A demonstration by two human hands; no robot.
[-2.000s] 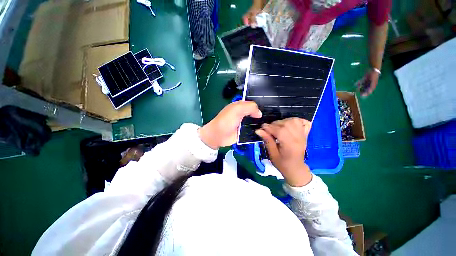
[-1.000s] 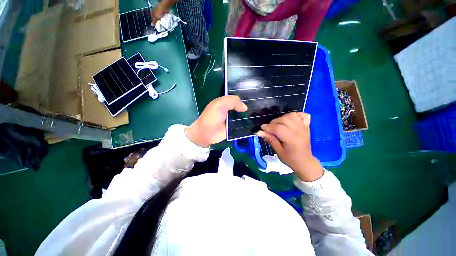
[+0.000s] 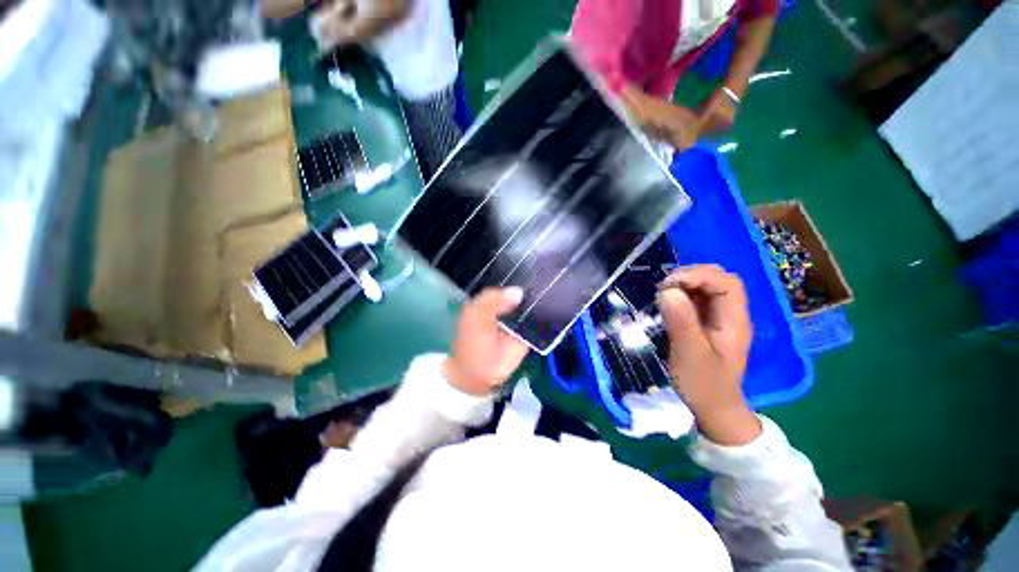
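A black solar panel with thin pale lines and a white edge (image 3: 536,196) is held up, tilted, in front of me. My left hand (image 3: 487,341) grips its lower corner, with the thumb on the face. My right hand (image 3: 706,341) is off the panel, to its right, with fingers curled together above the blue crate; whether it pinches something thin cannot be told. The blue crate (image 3: 782,374) stands below and holds another dark panel (image 3: 631,341) at its left side, with white material at that panel's lower end.
On the green-topped bench (image 3: 386,324) at left lie panels with white leads (image 3: 307,274) and brown cardboard (image 3: 168,246). A carton of small mixed parts (image 3: 799,263) stands right of the crate. Two people are at the far side, one with hands by the crate.
The held panel has rotated and moved up and left. My right hand has come off it, uncovering the panel in the crate. The person in red has hands closer to the crate.
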